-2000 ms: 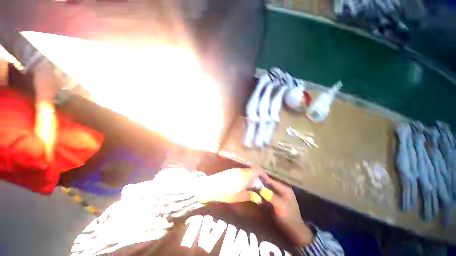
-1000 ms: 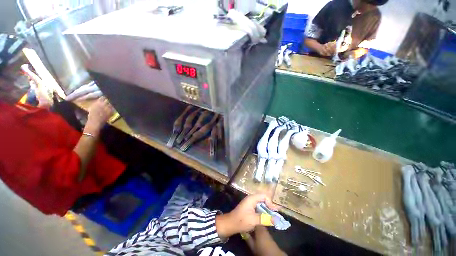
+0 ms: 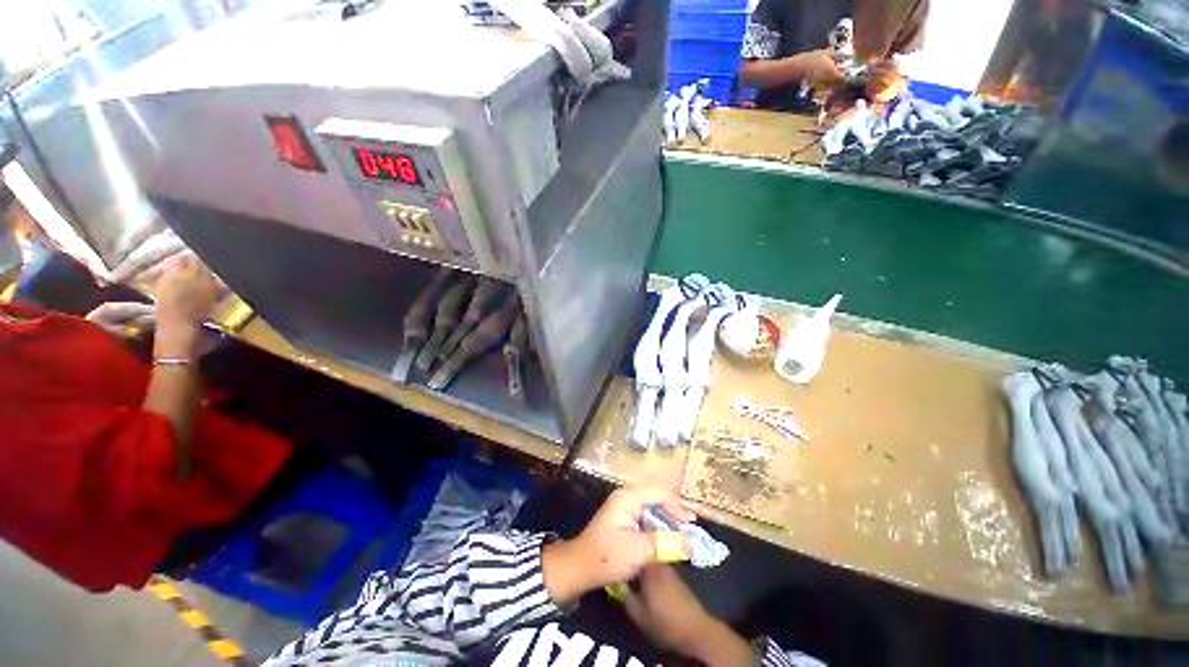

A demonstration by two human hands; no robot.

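My left hand, in a striped sleeve and with a yellow finger cot, grips a small white-grey piece over my lap, just off the bench's front edge. The piece's far end sticks out to the right; the rest is hidden in the fingers. My right hand is below and partly behind my left hand. A yellow fingertip shows, but its grip is hidden. Several thin pale pins lie by a small tan block on the bench.
The grey heating box stands left, with dark limb parts inside. White limb parts, a round bowl and a white bottle lie behind the block. More limb parts lie right. A red-clothed person sits left.
The white-orange glare over the box is gone; its front and digits now show. The view has shifted since a second ago. My left hand still holds the small piece, with my right hand below it.
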